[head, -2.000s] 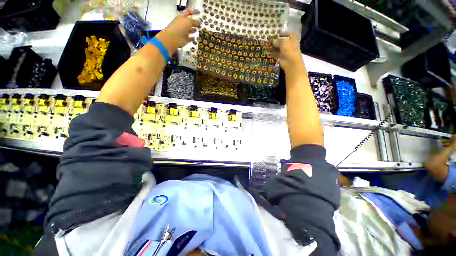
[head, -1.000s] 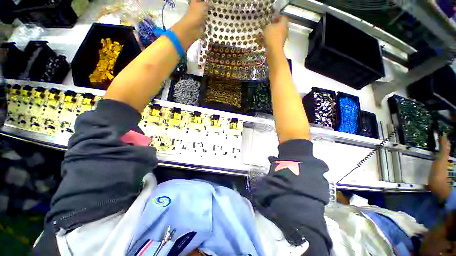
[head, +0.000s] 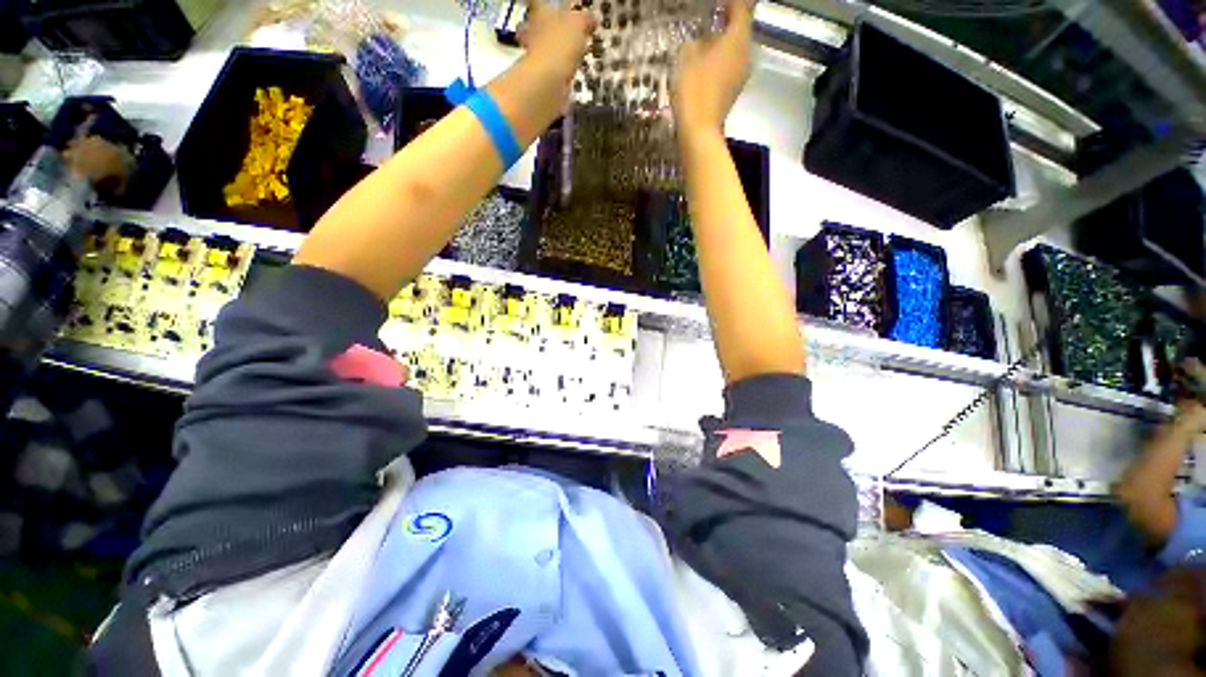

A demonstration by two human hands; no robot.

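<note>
My left hand (head: 560, 46), with a blue strap on its wrist, holds the left edge of a clear dimpled blister tray (head: 635, 79) near the top of the view. My right hand (head: 714, 66) holds the tray's right edge. The tray is tilted, with its blurred lower part over the bin of brown-gold components (head: 589, 236). Dark round spots show in rows on its upper part. The top of the tray is cut off by the picture's edge. I cannot tell if the lower part still holds components.
The circuit board panel (head: 509, 351) lies on the rail in front of the bins. Bins hold yellow blocks (head: 269, 146), silver-grey parts (head: 489, 228) and blue parts (head: 919, 294). A large black bin (head: 906, 132) stands back right. Another person's hand (head: 99, 156) is at left; an arm (head: 1164, 463) is at right.
Both hands have come closer together, and the tray looks narrower and more bent. Another person's arm has come in at the left, over the boards and bins.
</note>
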